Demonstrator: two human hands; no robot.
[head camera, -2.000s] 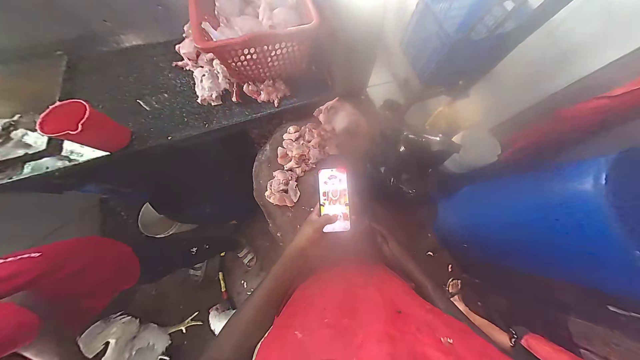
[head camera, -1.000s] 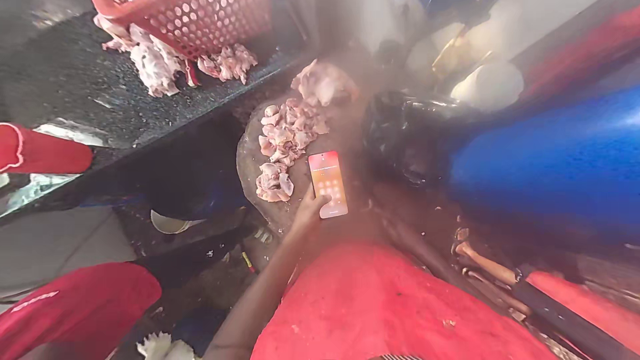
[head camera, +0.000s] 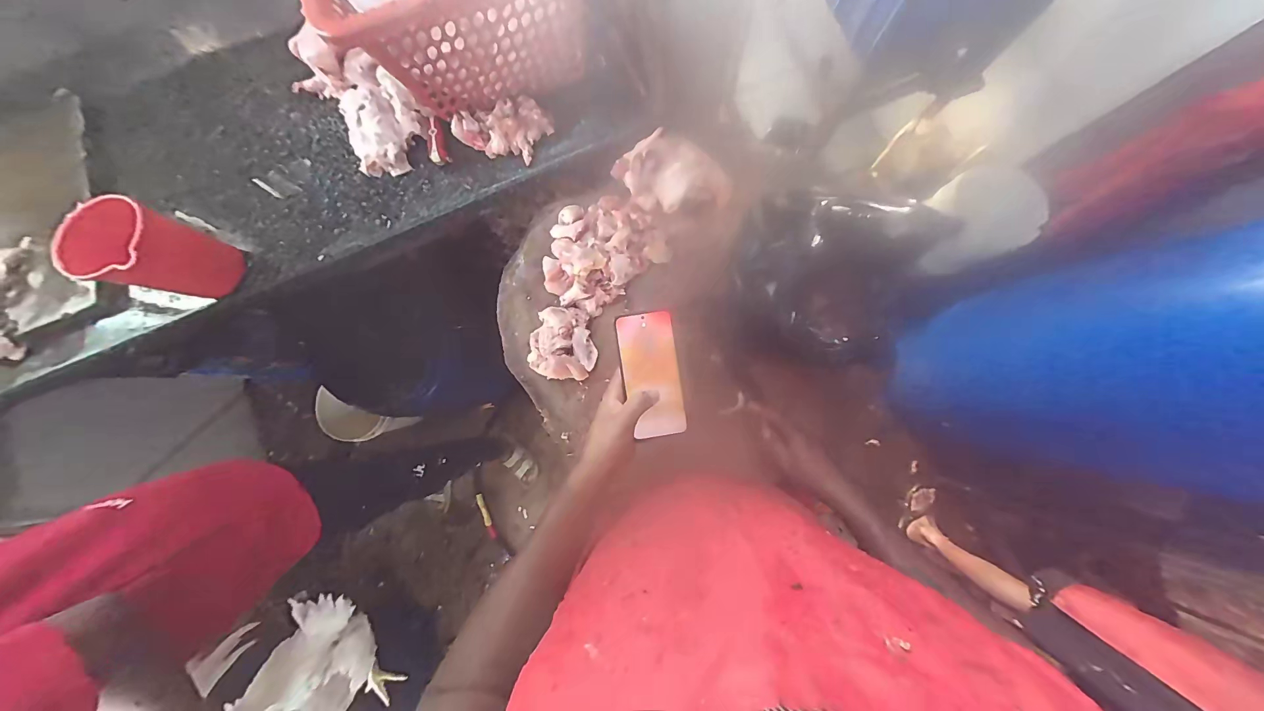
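Note:
My left hand (head camera: 620, 427) holds a smartphone (head camera: 654, 370) upright by its lower left side, thumb across the lower screen, which glows pink and orange. Just beyond the phone, cut raw chicken pieces (head camera: 602, 252) lie heaped on a round chopping block (head camera: 528, 296), with a larger piece of raw poultry (head camera: 676, 176) at the block's far side. My right hand (head camera: 746, 410) is dim and blurred in haze, to the right of the phone and apart from it; its fingers cannot be made out.
A red perforated basket (head camera: 474, 54) and a red plastic jug (head camera: 148, 247) stand on the dark counter (head camera: 296, 188). A blue barrel (head camera: 1086, 346) is at right, a black plastic bag (head camera: 839, 257) beside it. A person in red (head camera: 178, 553) is at left, near a white-feathered chicken (head camera: 321, 657).
The phone's screen has gone from a bright picture, through a display with several round buttons, to a plain pink and orange glow. My left hand keeps its hold on the phone.

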